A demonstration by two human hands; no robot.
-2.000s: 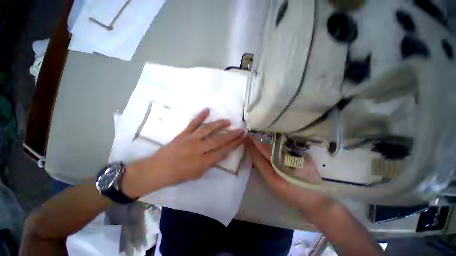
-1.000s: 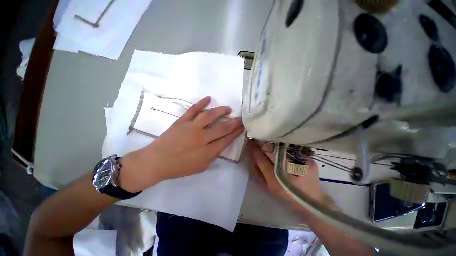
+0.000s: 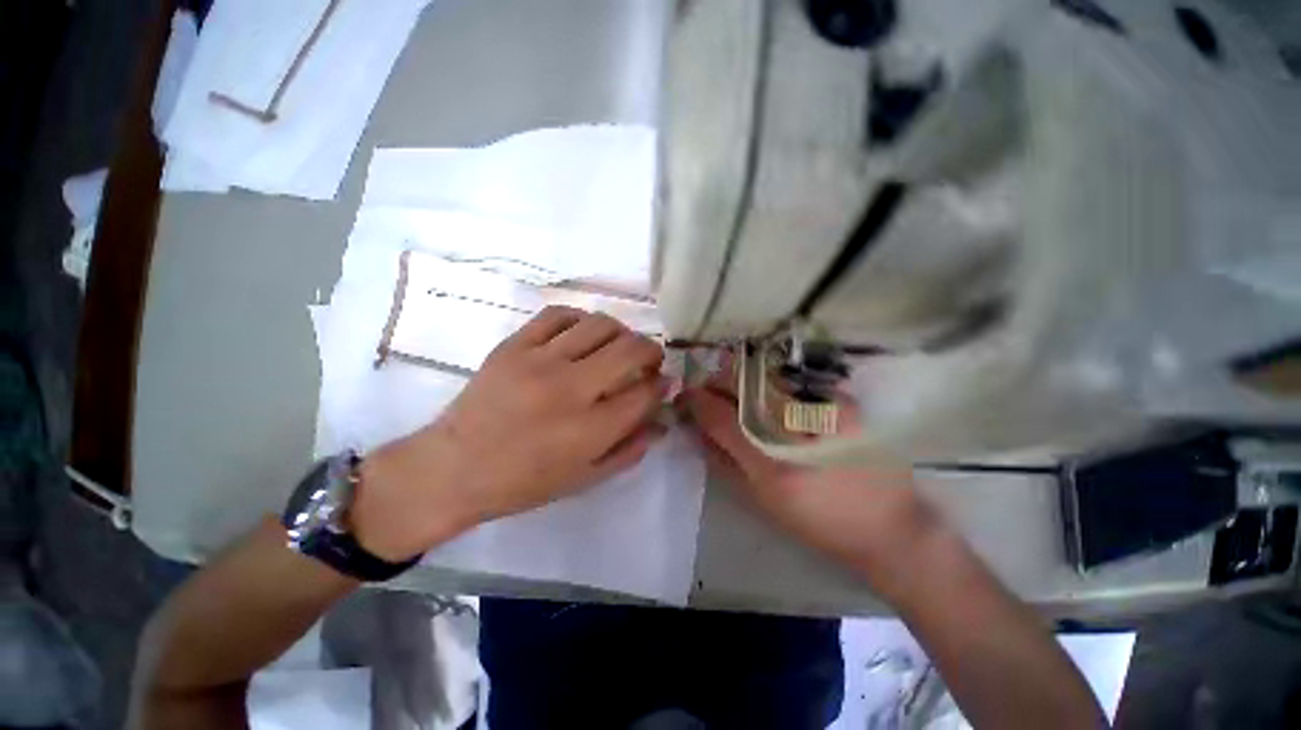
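Note:
A large white fabric panel (image 3: 500, 186) lies on the table left of the sewing machine head (image 3: 799, 171). A narrow white facing strip (image 3: 442, 314) with a brown edge line lies on it. My left hand (image 3: 557, 407), with a watch at the wrist, has curled fingers pinching the fabric near the needle area. My right hand (image 3: 799, 492) is partly behind the machine's front guard, its fingertips at the fabric edge beside my left fingertips. What the right fingers grip is hard to see. The needle is not clearly visible.
White pieces with a brown angular line (image 3: 286, 86) lie at the table's upper left, by its dark wood edge (image 3: 121, 285). A black shiny rectangle (image 3: 1149, 499) lies right of the bed, with a small dark box (image 3: 1256, 542) beside it. Loose white pieces (image 3: 307, 696) hang below the table.
My left hand has gone from flat and spread to curled, with fingertips pinching at the fabric edge. My right fingertips have moved slightly left to meet them. The view has shifted.

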